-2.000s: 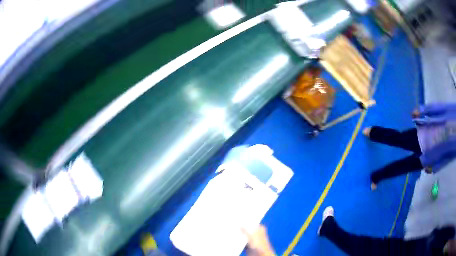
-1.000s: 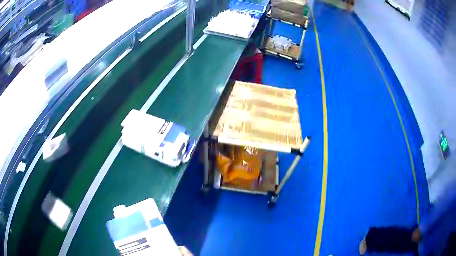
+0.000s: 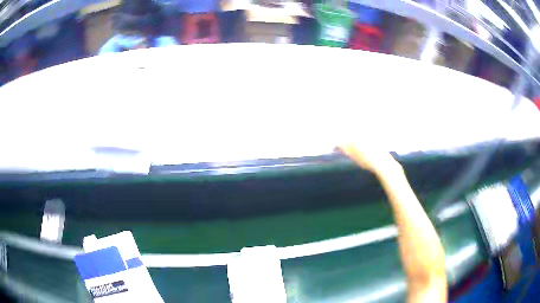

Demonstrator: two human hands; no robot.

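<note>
A carton blank (image 3: 121, 269), white with blue panels and dark print, stands out at the lower left, cut off by the bottom edge. What holds it, if anything, does not show. My left hand is not in view. My right forearm rises from the lower right, and my bare right hand (image 3: 362, 157) is at the front edge of the white shelf (image 3: 248, 106). The hand is small and blurred, so its fingers are unclear; no object shows in it. A white stack or carton (image 3: 257, 275) is at bottom centre, right of the blank.
A small white carton (image 3: 52, 220) is at the left over the green conveyor belt (image 3: 195, 228). A pale rail (image 3: 331, 244) borders the belt. White pieces (image 3: 496, 216) lie at the far right beside a blue crate (image 3: 521, 198). A blurred person (image 3: 136, 29) is beyond the shelf.
The view has swung left from the aisle and trolley to face the belt and shelf. My right arm now reaches across the belt. The printed blank is still in view at lower left.
</note>
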